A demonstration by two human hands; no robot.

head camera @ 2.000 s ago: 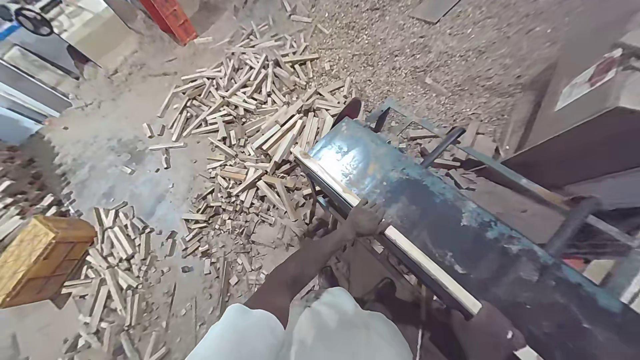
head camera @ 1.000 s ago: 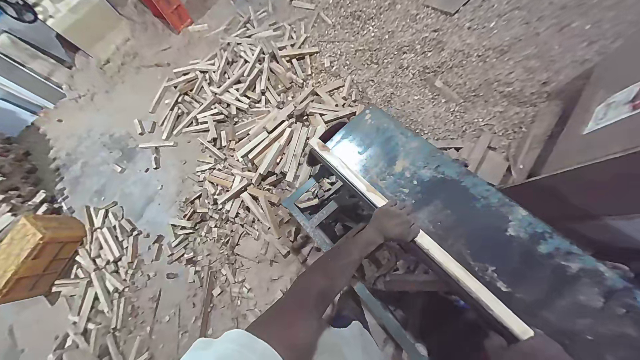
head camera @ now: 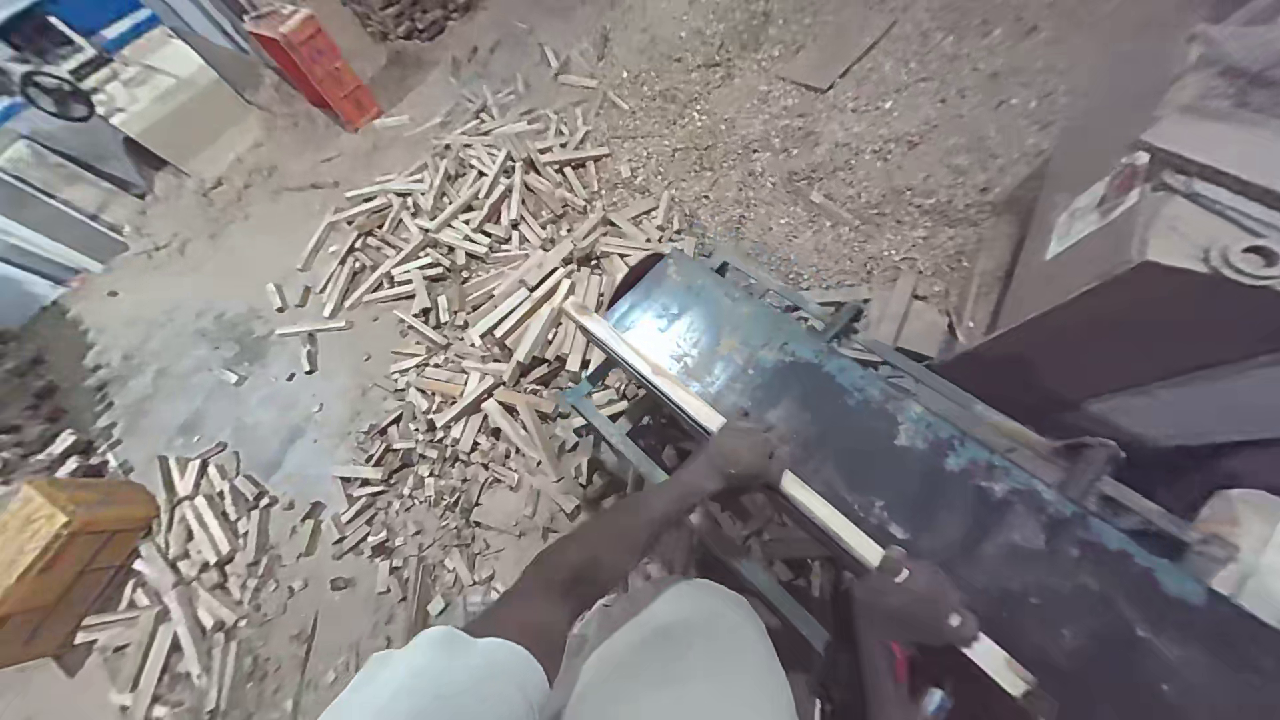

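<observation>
A long, narrow wooden strip (head camera: pixel 835 520) lies along the near edge of a worn metal machine table (head camera: pixel 800 390). My left hand (head camera: pixel 745 455) is closed around its middle. Toward the strip's lower right end, my right hand (head camera: pixel 915 597) grips it, fingers wrapped over the wood. The strip's upper left end reaches the rounded end of the table, beside a dark round part (head camera: pixel 635 280) that is partly hidden.
A large pile of short wooden offcuts (head camera: pixel 480 230) covers the floor beyond the table's end. A smaller pile (head camera: pixel 205 530) lies near a yellow crate (head camera: pixel 75 560). A red crate (head camera: pixel 315 65) stands at the upper left; a large machine housing (head camera: pixel 1150 250) is at the right.
My right hand, at the strip's far lower end one second ago, now holds it farther in from that end. The view has shifted.
</observation>
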